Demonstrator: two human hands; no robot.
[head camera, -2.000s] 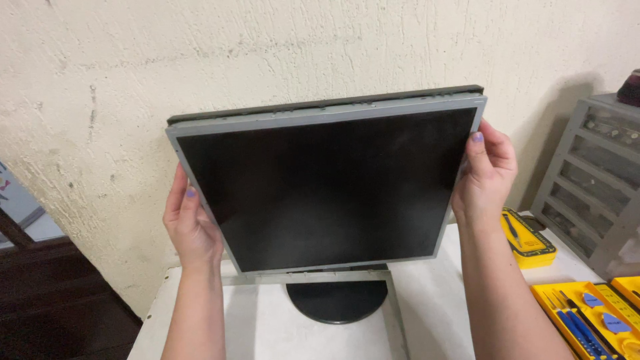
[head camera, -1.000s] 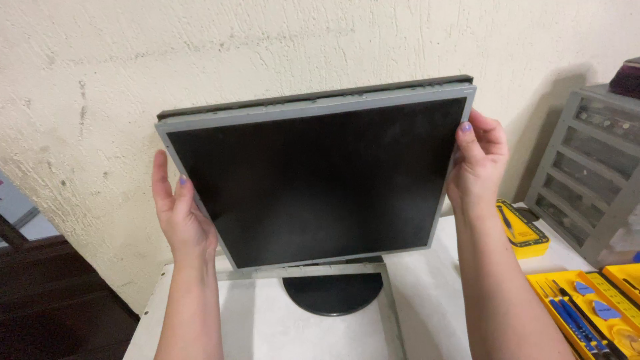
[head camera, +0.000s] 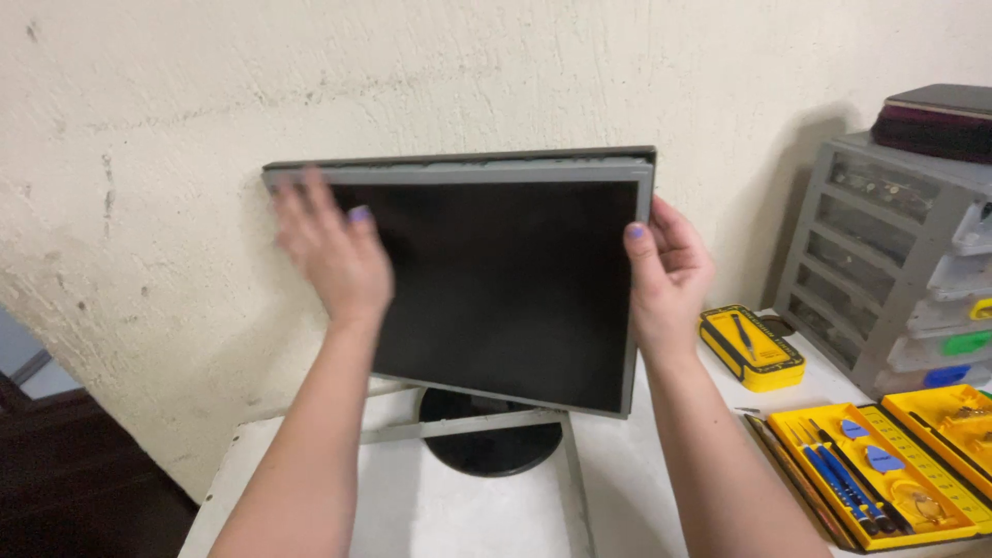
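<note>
A flat monitor (head camera: 504, 287) with a dark screen and grey metal frame stands tilted on a round black base (head camera: 496, 442). Its dark back casing (head camera: 465, 155) shows behind the frame along the top, with a narrow gap. My right hand (head camera: 670, 275) grips the monitor's right edge, thumb in front and fingers behind. Blurred by motion, my left hand (head camera: 333, 248) is in front of the upper left part of the screen, fingers apart; whether it touches is unclear. A thin light-grey bezel frame (head camera: 577, 488) lies on the white table around the base.
At the right are a yellow tool box (head camera: 752, 349), an open yellow tool kit (head camera: 876, 465) with blue-handled tools and picks, and a grey drawer organizer (head camera: 891, 256) with a dark case (head camera: 938, 116) on top. A rough wall (head camera: 465, 77) rises behind the monitor.
My left hand has left the monitor's left edge and moved over the front of its upper left corner. The monitor has turned and its right side now sits lower. My right hand stays on the right edge.
</note>
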